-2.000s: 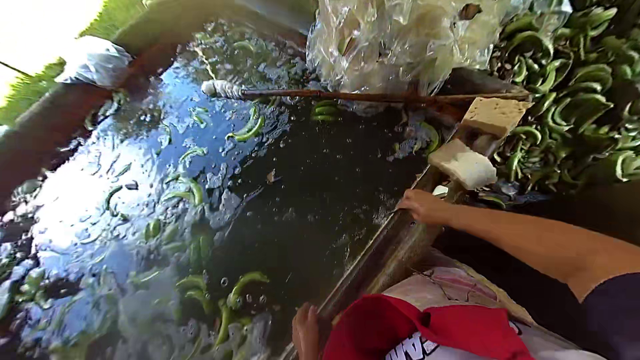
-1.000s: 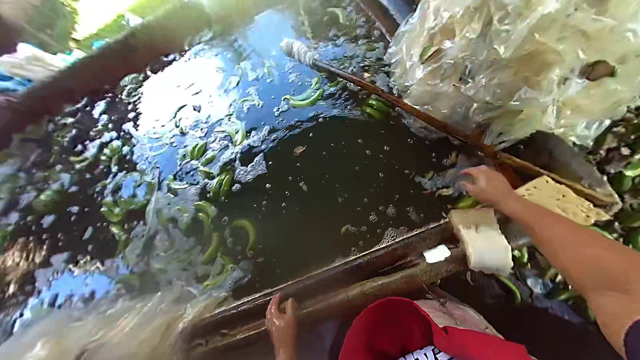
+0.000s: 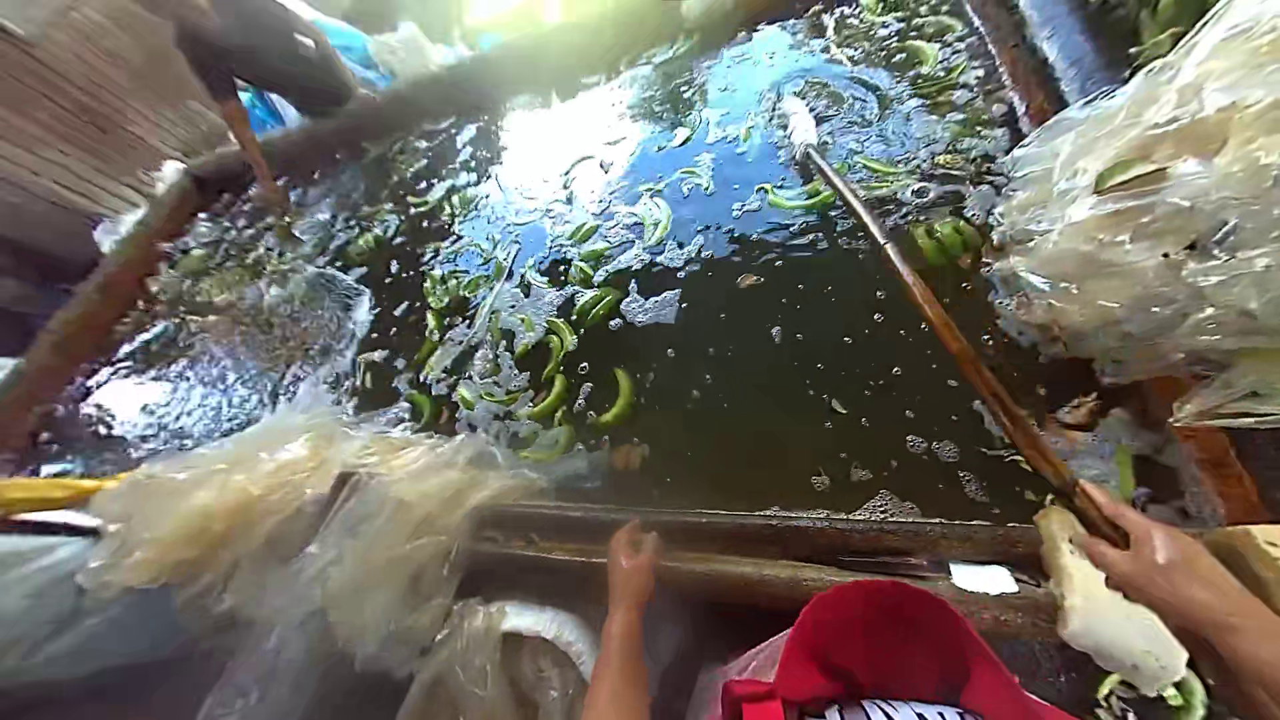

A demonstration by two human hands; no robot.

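My right hand (image 3: 1135, 545) is closed around the lower end of a wooden pole (image 3: 945, 330). The pole reaches up and left over the water, and its white-wrapped tip (image 3: 800, 125) lies at the surface amid ripples. My left hand (image 3: 632, 560) rests at the wooden edge (image 3: 740, 530) of the water-filled tank, with no object visible in it; its fingers are too blurred to read. Green bananas (image 3: 620, 398) float in loose clusters among foam. A pale foam block (image 3: 1110, 610) lies on the edge beside my right hand, and a small white piece (image 3: 983, 578) sits left of it.
Clear plastic sheeting (image 3: 1150, 230) is heaped at the right; more plastic (image 3: 390, 530) drapes over the near edge at left. Across the tank at upper left, a person (image 3: 285, 60) reaches down to the water. A red cap (image 3: 890, 640) shows at the bottom.
My right hand has moved from the tank's edge to the pole and taken hold of it. The pole's wrapped tip has swung out over the water. The view has shifted left.
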